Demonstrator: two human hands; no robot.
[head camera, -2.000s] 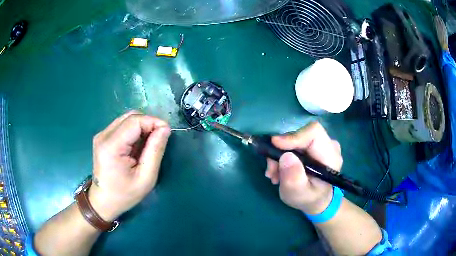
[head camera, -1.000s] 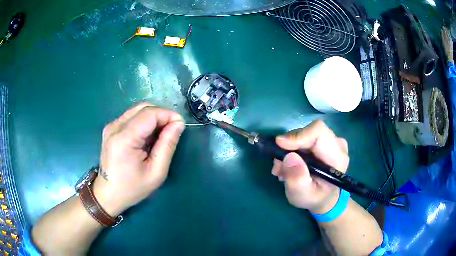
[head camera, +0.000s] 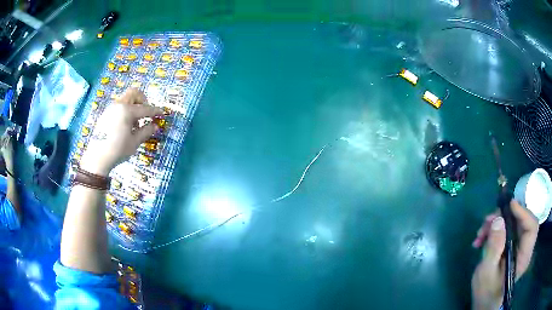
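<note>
My left hand (head camera: 124, 130) reaches over the clear plastic battery tray (head camera: 197, 91) at the left. Its thumb and index finger are at a small orange battery (head camera: 160, 122) in the tray; whether they grip it is unclear. My right hand (head camera: 505, 248) holds the black soldering iron (head camera: 507, 227) upright at the right, tip up and away from the work. The round black device (head camera: 446, 162) lies on the green mat with its green circuit board (head camera: 451, 184) toward me. The solder wire (head camera: 302, 175) lies loose in a curve on the mat.
Two loose batteries (head camera: 432, 98) lie beyond the device. A clear fume hood (head camera: 484, 60) and a fan guard (head camera: 535, 130) are at the far right. The white tub (head camera: 536, 195) is beside my right hand. Another person's hand (head camera: 7, 148) shows at the left edge.
The view has turned left. My left hand has let go of the solder wire and moved to the battery tray. My right hand has lifted the iron's tip off the device and moved right.
</note>
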